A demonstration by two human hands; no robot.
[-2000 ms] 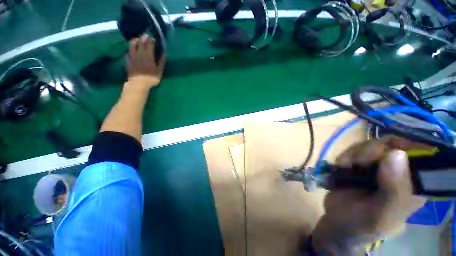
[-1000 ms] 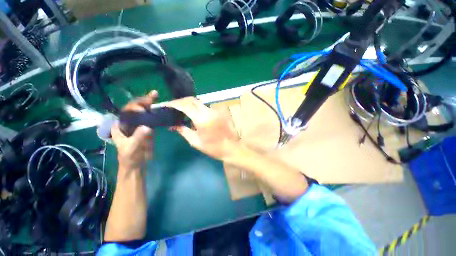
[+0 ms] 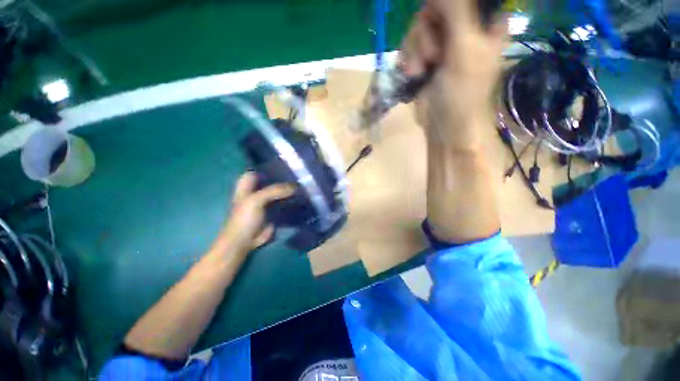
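Observation:
My left hand [image 3: 257,212] grips a black headset [image 3: 287,201] by its earcup over the green mat and the cardboard's left edge. The silver headband hoops [image 3: 294,160] are blurred and arch across the cups. A short cable with a plug [image 3: 361,158] sticks out to the right over the cardboard. My right hand [image 3: 440,48] is raised at the top, closed around the handheld screwdriver. The screwdriver's metal nozzle head [image 3: 384,97] points down and left, apart from the headset. Most of the driver's body is hidden by my hand or cut off by the top edge.
Cardboard sheets [image 3: 399,178] lie under the work. A whitish cup [image 3: 68,158] stands at the left. More headsets lie at the right [image 3: 555,104] and lower left [image 3: 30,298]. A blue bin [image 3: 596,223] and a carton [image 3: 649,309] are at the right. The conveyor's white rail [image 3: 179,93] crosses behind.
The headset has moved right and toward me, from both hands into my left hand alone. My right hand has let go of it and taken hold of the hanging screwdriver.

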